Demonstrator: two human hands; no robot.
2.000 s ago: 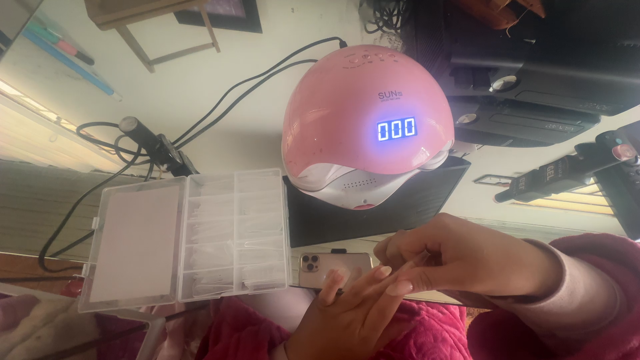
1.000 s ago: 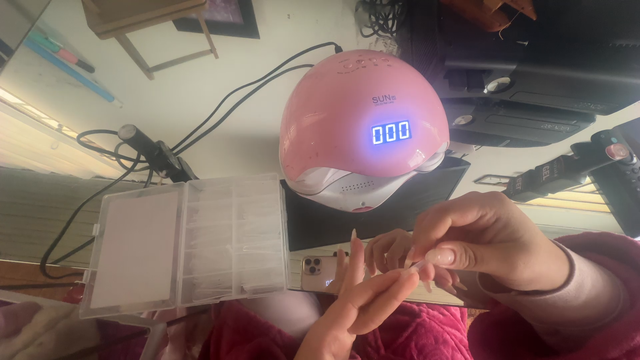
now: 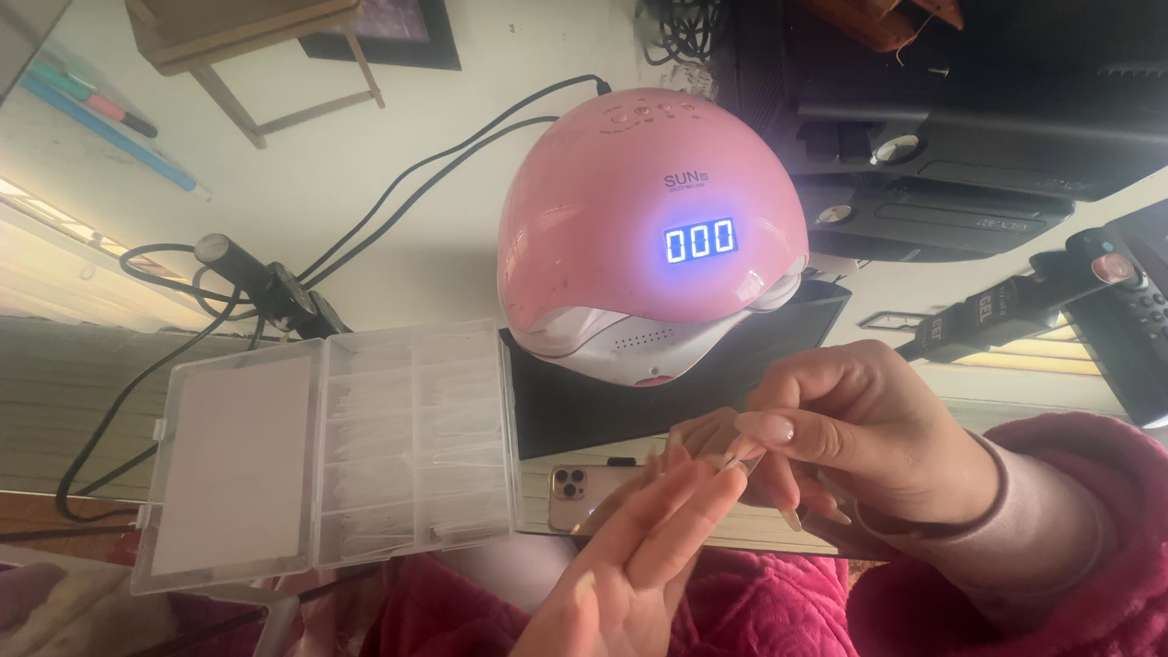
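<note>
My left hand (image 3: 639,557) is raised palm toward me at the table's near edge, fingers spread and pointing up. My right hand (image 3: 849,438) meets its fingertips, thumb and index finger pinching a small clear nail tip (image 3: 741,464) at a left fingernail; its exact seat is hard to see. A pink nail lamp (image 3: 602,228) with a lit display stands just beyond both hands. To the left lies an open clear plastic case (image 3: 415,438), with nail tips in its compartments. A smartphone (image 3: 568,511) lies face down, partly behind my left hand.
A black mat (image 3: 566,411) lies under the lamp's front. Black cables (image 3: 401,182) run from the lamp toward a black cylindrical object (image 3: 265,283). At the right are gel containers (image 3: 985,315) and a remote control (image 3: 1131,310). Pens (image 3: 119,137) and a small wooden stand (image 3: 246,55) lie farther back.
My left hand has turned from lying with its fingers bunched under my right hand to a raised palm with fingers apart. My right hand stays at its fingertips.
</note>
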